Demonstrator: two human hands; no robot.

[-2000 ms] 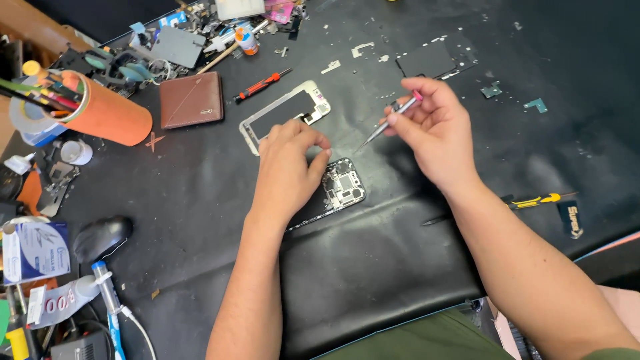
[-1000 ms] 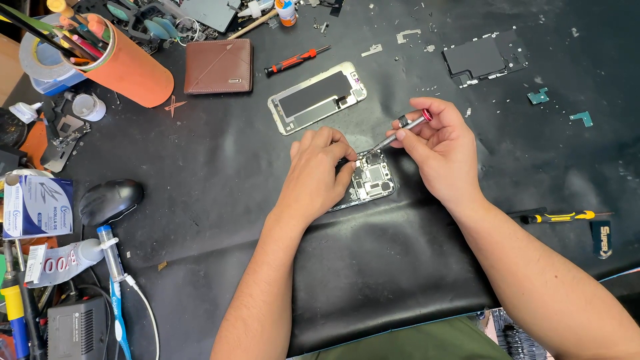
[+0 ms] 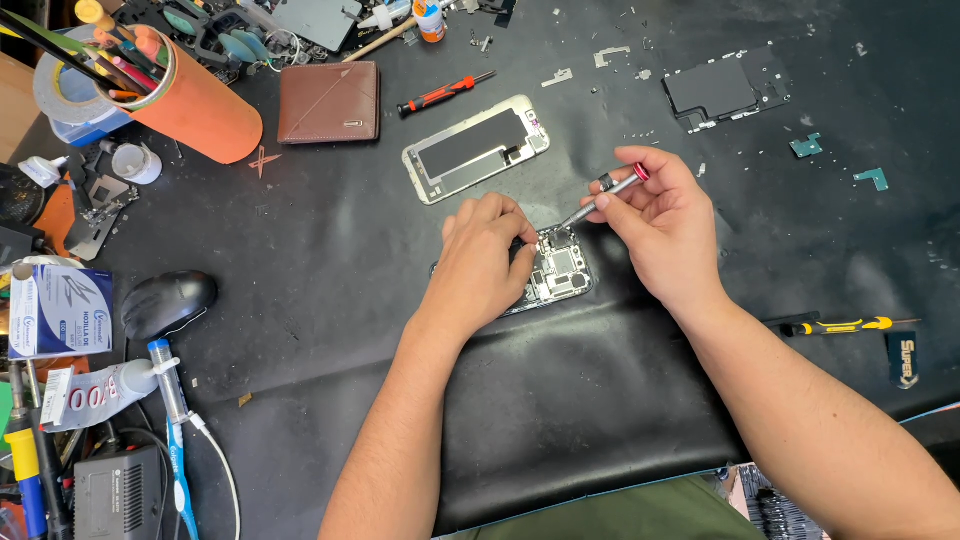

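An opened smartphone body (image 3: 561, 264) with its circuit parts bare lies on the black work mat. Over its left part rests my left hand (image 3: 484, 259), fingers bent and fingertips at the board; whether they pinch anything cannot be told. My right hand (image 3: 660, 217) holds a slim precision screwdriver (image 3: 604, 196) with a red cap, slanting down so that its tip is at the phone's upper edge. A dark ring is on a finger of that hand. Behind the phone lies a separate phone screen panel (image 3: 476, 150) with a pale frame.
A red-black screwdriver (image 3: 446, 94), a brown wallet (image 3: 330, 103) and an orange pen cup (image 3: 206, 105) are behind left. A black shield plate (image 3: 724, 86) and small metal pieces lie behind right. A computer mouse (image 3: 169, 304) is left, a yellow-black screwdriver (image 3: 847, 326) right.
The screwdriver in my right hand has come down to the phone since two seconds ago, when its tip was off the board's upper right. The view has shifted.
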